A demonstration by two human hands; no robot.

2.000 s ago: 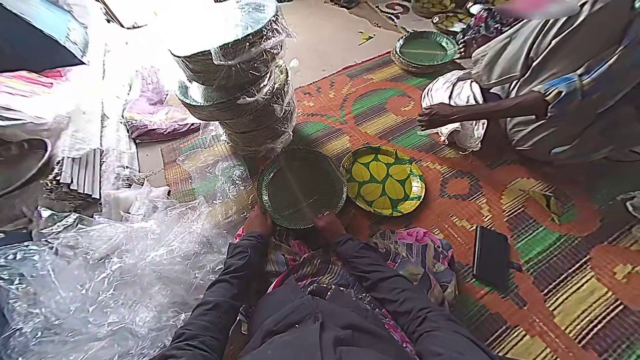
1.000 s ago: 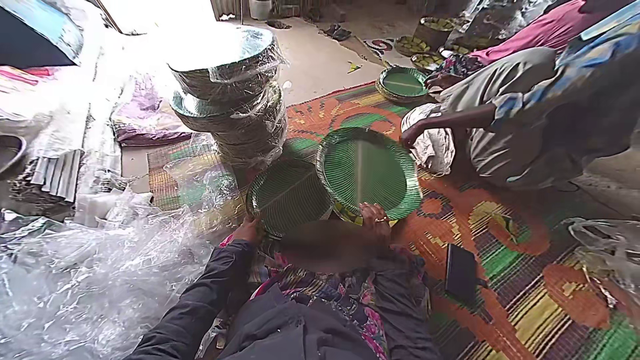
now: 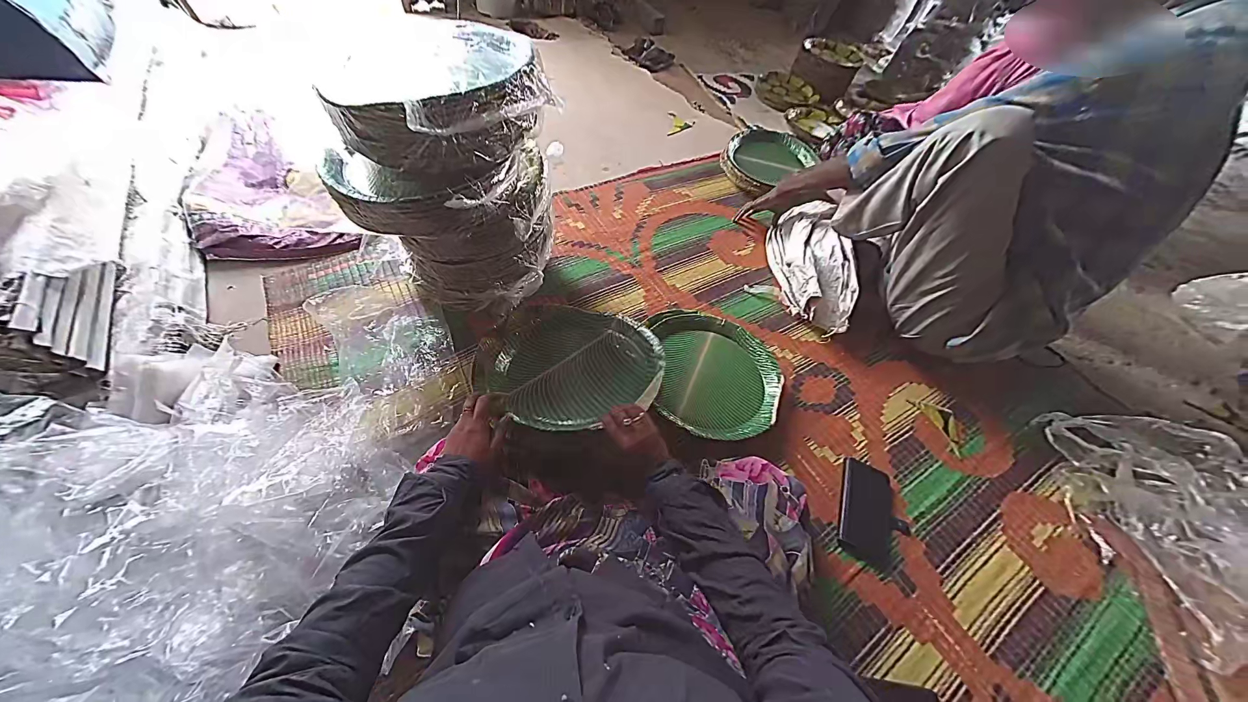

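Note:
A round green leaf-patterned plate (image 3: 575,366) lies in front of me, held at its near edge by both hands. My left hand (image 3: 476,429) grips the near left rim, and my right hand (image 3: 634,429), with a ring on a finger, grips the near right rim. Close against it on the right lies a second green plate (image 3: 717,375) with a pale midrib line. Beyond my left hand stands a tall stack of plates wrapped in clear plastic (image 3: 468,244). Whether more plates lie under the held one is hidden.
Clear plastic wrap (image 3: 195,517) is heaped at my left. A black phone-like object (image 3: 866,507) lies on the patterned woven mat (image 3: 975,585). At the right another person (image 3: 975,214) sits, a hand by a small pile of green plates (image 3: 770,158). A clear plastic bag (image 3: 1150,478) lies far right.
The yellow-and-green patterned plate at the right, visible two seconds ago, is no longer seen; a green plate lies there. My right hand has moved from the right plate to the left one.

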